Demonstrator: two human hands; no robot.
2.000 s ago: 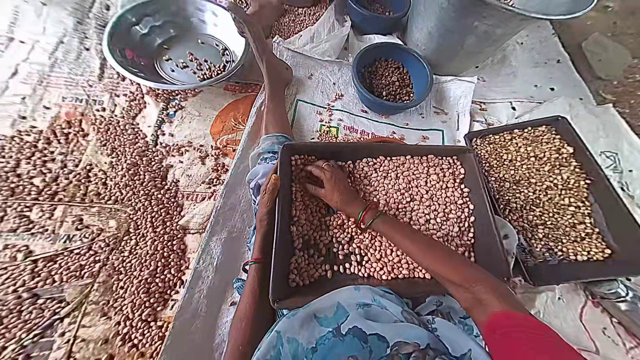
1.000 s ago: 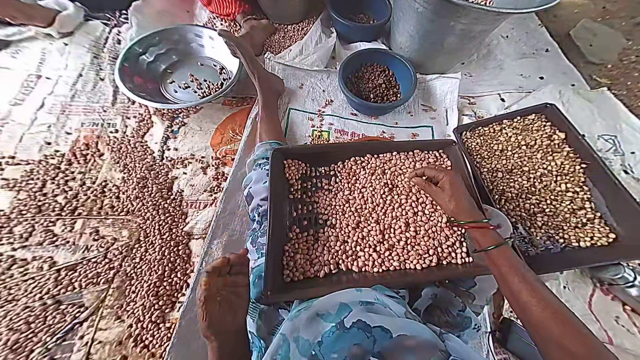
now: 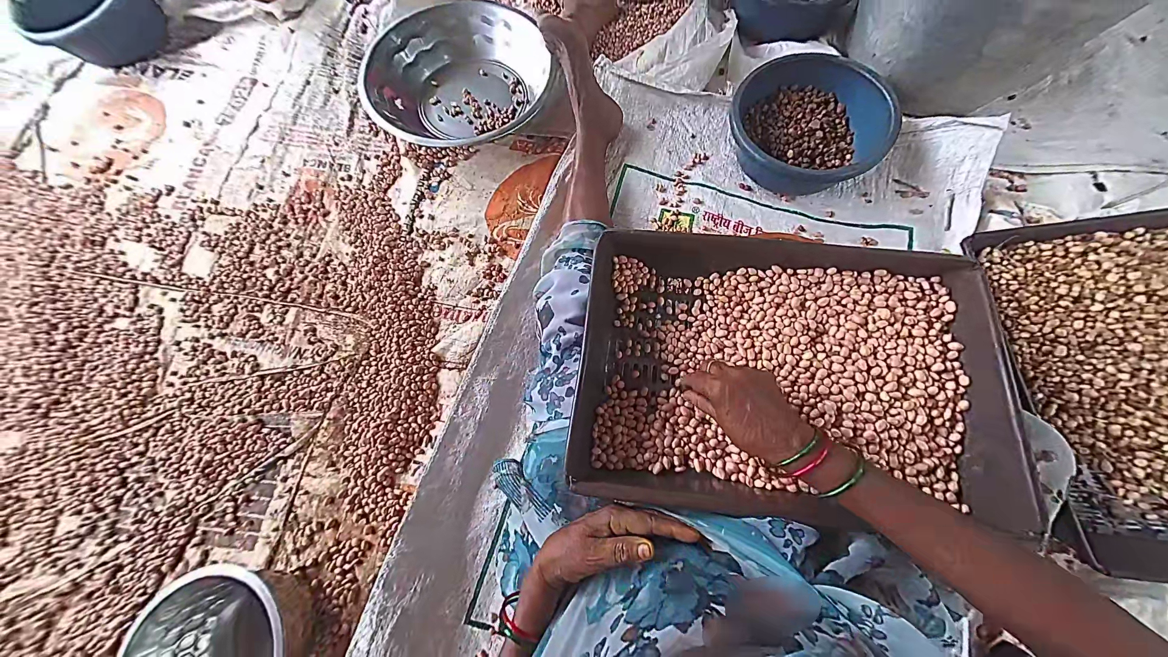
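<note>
A dark plastic tray (image 3: 999,438) with a slotted bottom rests on my lap, spread with pinkish shelled nuts or seeds (image 3: 849,338). My right hand (image 3: 748,411), with green and red bangles at the wrist, lies over them left of the middle, fingertips down beside the bare slots. Whether it pinches a kernel cannot be told. Below the tray's near edge, my left hand (image 3: 607,543) rests palm down on the blue floral cloth (image 3: 666,593), fingers together and apparently holding nothing.
Another dark tray (image 3: 1058,233) with yellowish kernels stands at the right. Beyond are a blue tub (image 3: 821,169) of darker nuts and a steel basin (image 3: 383,73). Many reddish-brown nuts (image 3: 365,365) cover sacks at the left; a metal-rimmed vessel (image 3: 205,620) stands at the lower left.
My right hand has moved from the tray's right part to the slots left of the middle. My left hand has come from beside the tray's left edge onto my lap.
</note>
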